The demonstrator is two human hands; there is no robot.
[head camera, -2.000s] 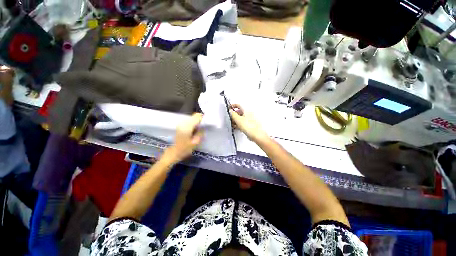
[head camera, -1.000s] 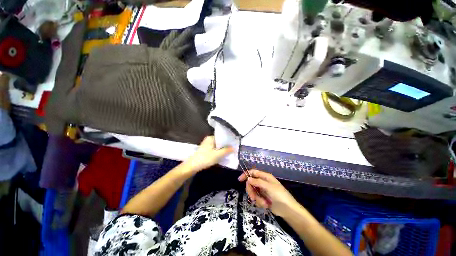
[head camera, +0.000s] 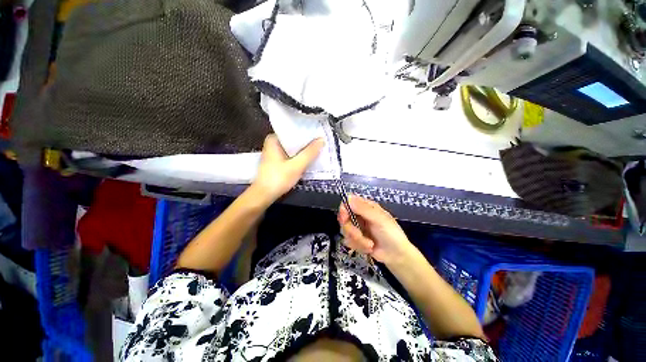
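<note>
The garment panel [head camera: 159,85] lies on the table, brown-grey side up at the left. Its white backing [head camera: 326,71] with dark seam edges spreads to the right of it. My left hand [head camera: 282,166] grips the lower white corner at the table's front edge, thumb on top. My right hand [head camera: 372,226] is just beyond the front edge, fingers closed on a thin dark tool, perhaps thread snips [head camera: 346,200]. The tool's tip is at the dark seam edge beside the white corner. Whether it touches the cloth is hard to tell.
The sewing machine [head camera: 552,53] with its lit screen stands at the upper right. A yellow-green tape roll [head camera: 487,117] and a dark scrap piece [head camera: 556,177] lie right of the needle area. The ruler-marked front edge [head camera: 439,203] runs above blue baskets [head camera: 535,311].
The view has moved closer and lower. My left hand has moved from the panel's middle to its lower corner. My right hand has left the seam on the table and is at the front edge with the tool.
</note>
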